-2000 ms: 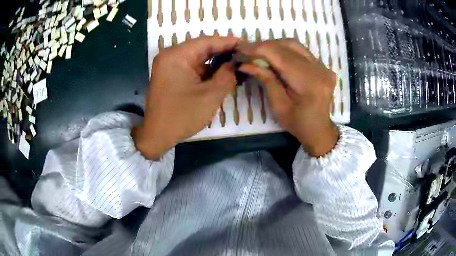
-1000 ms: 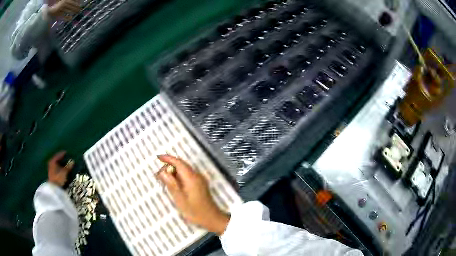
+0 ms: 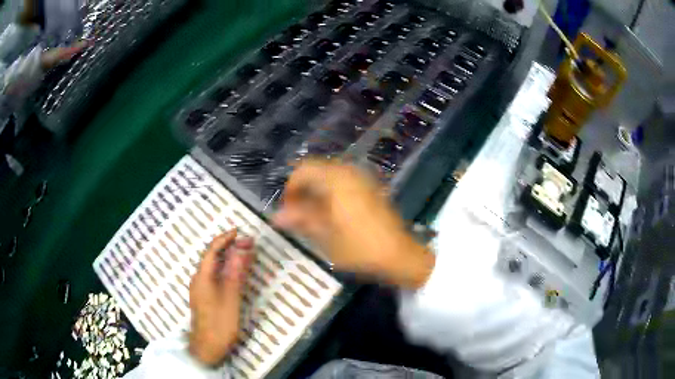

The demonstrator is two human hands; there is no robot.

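The white slotted tray [image 3: 159, 255] lies in front of me with rows of narrow brown and dark parts. My left hand [image 3: 222, 285] is over its middle, fingers bent with the fingertips near each other; whether it holds a small part cannot be seen. The clear blister tray [image 3: 296, 96] lies beyond, its square pockets holding dark watch cases. My right hand [image 3: 333, 215] is blurred over the near edge of the blister tray, fingers curled; what it holds, if anything, is hidden.
Small loose pieces [image 3: 100, 333] are piled left of the white tray. The fixture machine [image 3: 511, 248] stands at right with holding fixtures [image 3: 551, 189] and an amber container [image 3: 573, 104] behind. Another person's hand [image 3: 66, 53] is at the upper left by another tray.
My left hand has moved from beside the loose pieces onto the white tray. My right hand has moved right, from the white tray to the blister tray's near edge. The view has shifted.
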